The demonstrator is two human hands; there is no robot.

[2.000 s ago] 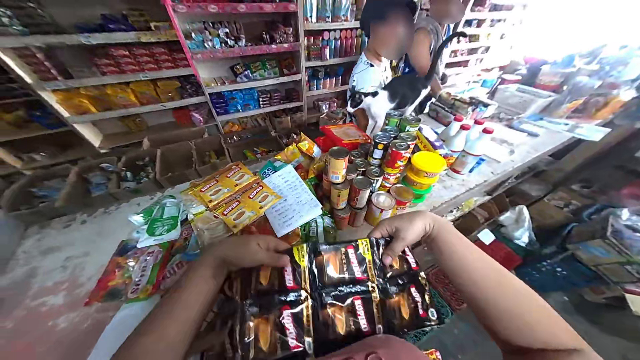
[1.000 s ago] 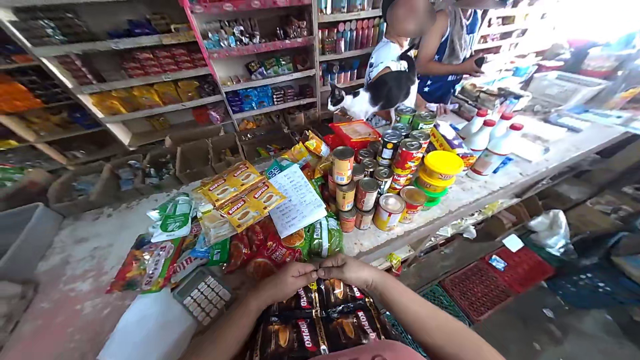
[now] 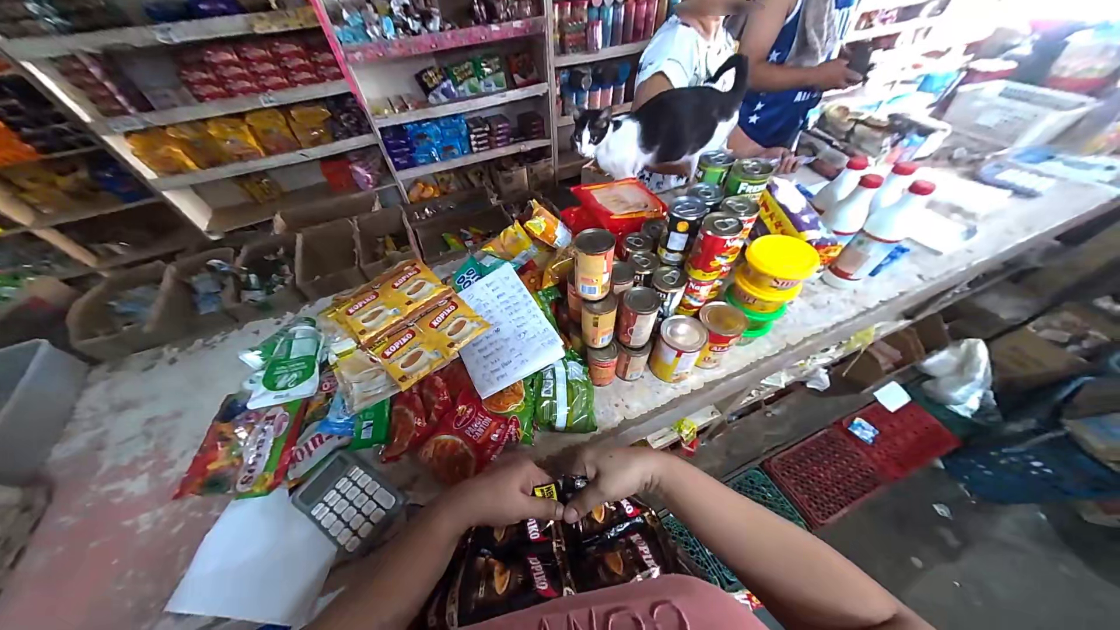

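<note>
Both my hands pinch the top edge of a strip of black Kopiko coffee sachets close to my body. My left hand and my right hand nearly touch, thumbs meeting at the middle. Beyond them on the counter lie red noodle packs, a handwritten sheet and yellow-brown Kopiko sachets. A grey calculator rests left of my left hand, partly over a white paper. Stacked cans stand past the noodle packs, beside yellow tubs.
A black and white cat stands on the counter before two people. White bottles with red caps stand at the right. Open cardboard boxes line the far edge below stocked shelves. Red plastic crates lie on the floor.
My hands have come together at the sachets' top edge from wider apart, and the strip sits lower in view. The cat has lifted its head and turned. The calculator has come into view.
</note>
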